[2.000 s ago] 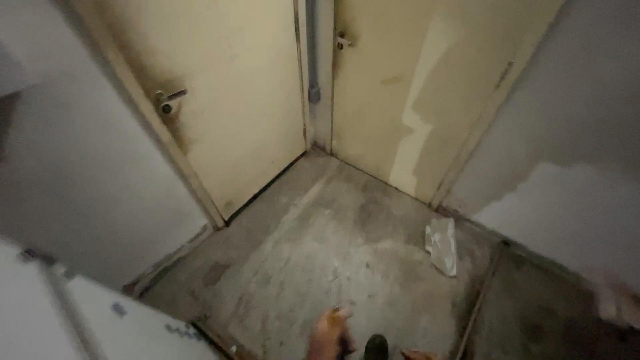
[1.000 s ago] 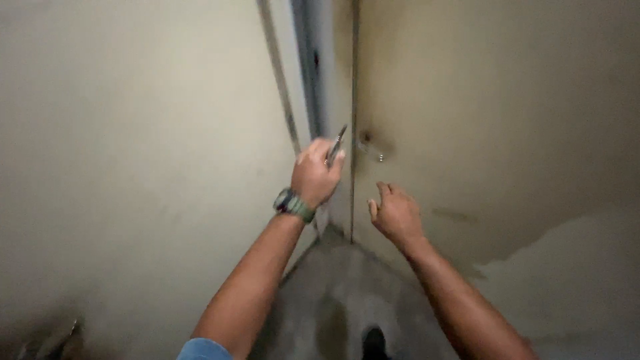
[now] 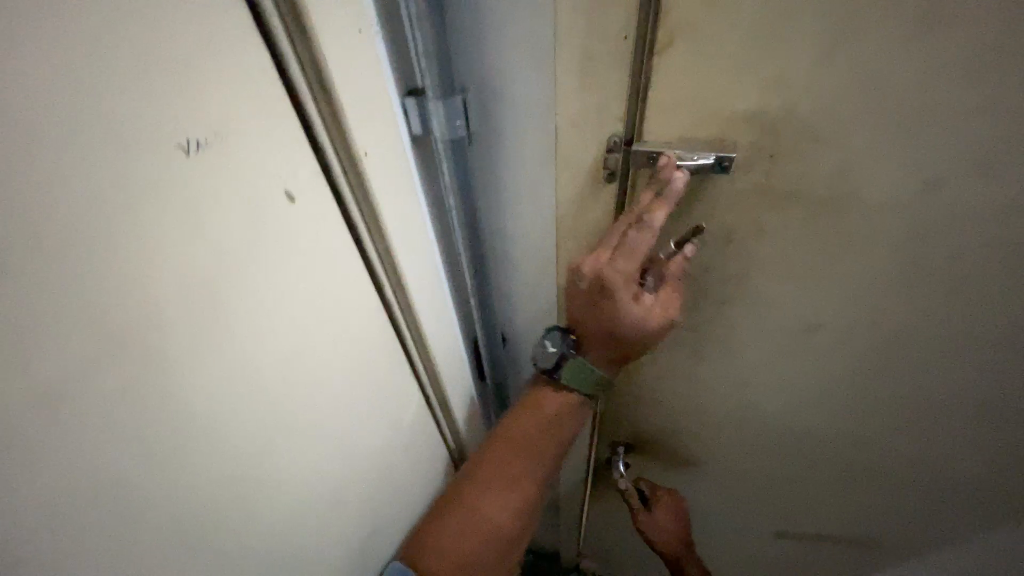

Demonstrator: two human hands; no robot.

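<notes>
My left hand (image 3: 628,292), with a watch (image 3: 556,352) on a green strap at the wrist, reaches up to a metal slide bolt (image 3: 688,160) on the cream door (image 3: 840,320). Two of its fingertips are at the bolt. Tucked between thumb and palm is a slim dark metallic object (image 3: 688,238), its kind unclear. Lower down, my right hand (image 3: 664,516) has its fingers at the metal door handle (image 3: 620,462); whether they grip it is hard to tell.
A second cream panel or door (image 3: 184,336) fills the left side, with small marks on it. Grey vertical pipes (image 3: 448,184) with a bracket run up the corner between the two. The bolt's catch (image 3: 613,158) is on the door frame.
My left hand has moved up to the slide bolt, and my right hand has come to the door handle. The view has moved much closer to the door since the first frame.
</notes>
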